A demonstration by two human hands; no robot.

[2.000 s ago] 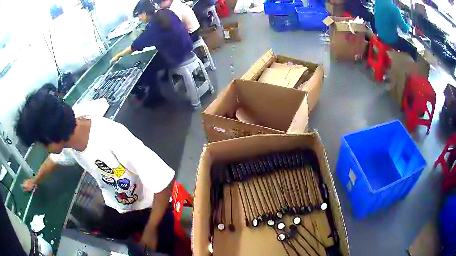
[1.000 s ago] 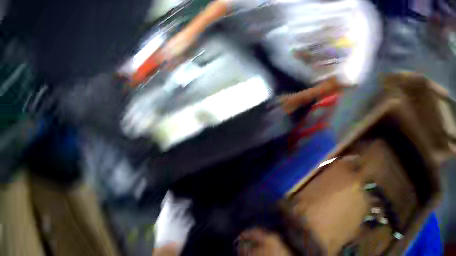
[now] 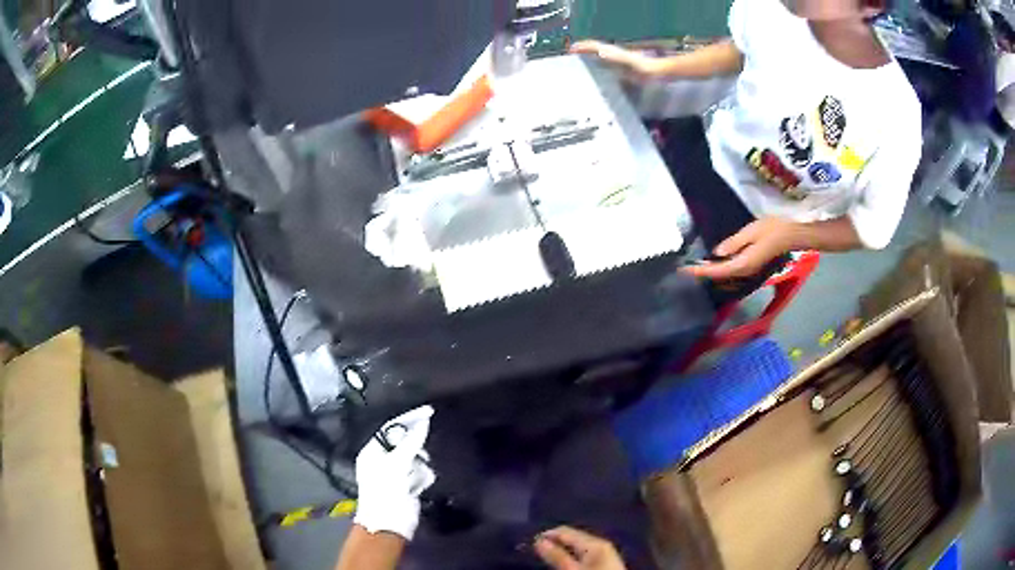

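My left hand (image 3: 390,479), in a white glove, is low left of centre, with its fingers closed round a dark, thin part of an inspection mirror. A small white round head (image 3: 354,381) with a dark rim shows just above the glove. My right hand (image 3: 579,548) is bare, at the bottom edge and partly cut off; its fingers are curled and I cannot tell if it holds anything. Another inspection mirror (image 3: 555,256) lies on the metal fixture (image 3: 657,200), its black grip over the white toothed strip (image 3: 484,284) and its shaft pointing away.
A co-worker in a white shirt (image 3: 824,123) sits at right, both hands beside the fixture. A dark machine housing (image 3: 345,56) hangs overhead, with an orange-red block (image 3: 451,120) below. A carton of tools (image 3: 723,490) stands at right, another carton (image 3: 156,468) at left.
The view has swung from the cartons and co-worker to the machine table. My gloved left hand is higher than in the blurred earlier frame. The tool on the fixture now shows clearly.
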